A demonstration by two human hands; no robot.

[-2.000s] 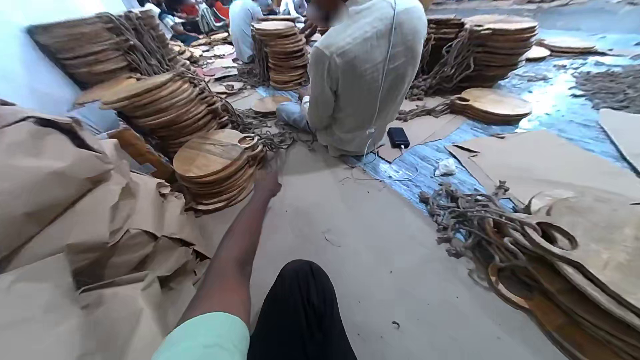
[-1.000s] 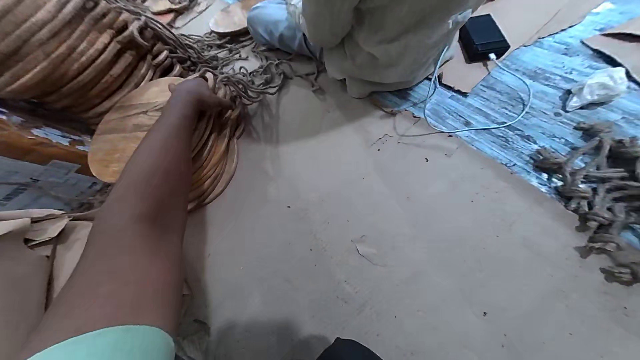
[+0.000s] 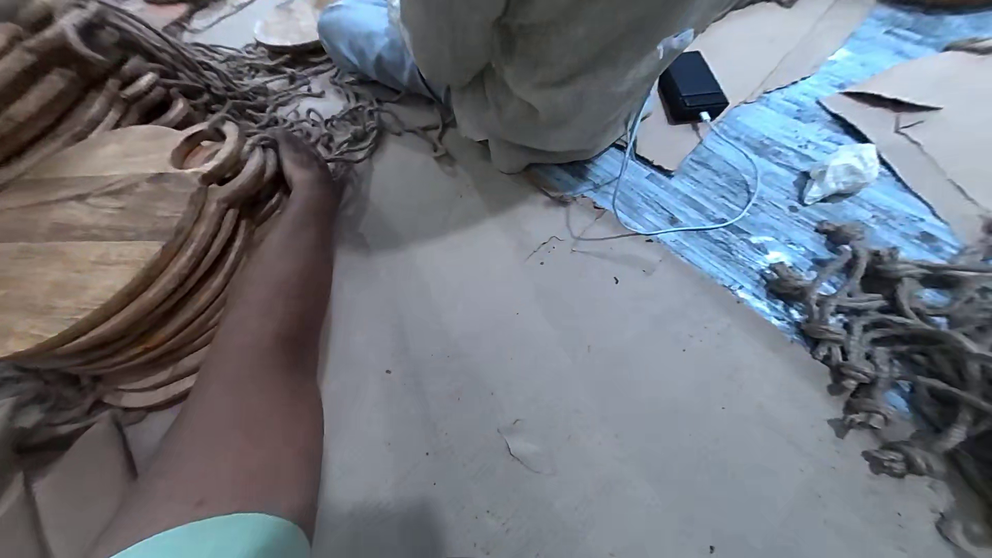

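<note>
My left hand (image 3: 302,161) reaches in from the lower left, at the rope loops (image 3: 260,159) on the handle side of a stack of round wooden boards (image 3: 101,225). Its fingers point away from me and are mostly hidden, so whether they grip a rope cannot be told. The top board lies flat, with a ring-shaped handle (image 3: 184,147) through which rope passes. More knotted rope (image 3: 341,128) spreads on the floor just beyond the hand. My right hand is out of view.
A seated person (image 3: 542,70) is close ahead. To the right are a black power bank or similar box (image 3: 692,87) with a white cable (image 3: 697,229), a crumpled white wrapper (image 3: 842,172) and knotted ropes (image 3: 860,333). Brown paper (image 3: 496,349) covers the floor; another board stack stands upper left.
The view has moved much closer to the floor and the board stack. My left hand, beside the stack in the oldest frame, was over its handle side a second ago and is now at the ropes just beyond.
</note>
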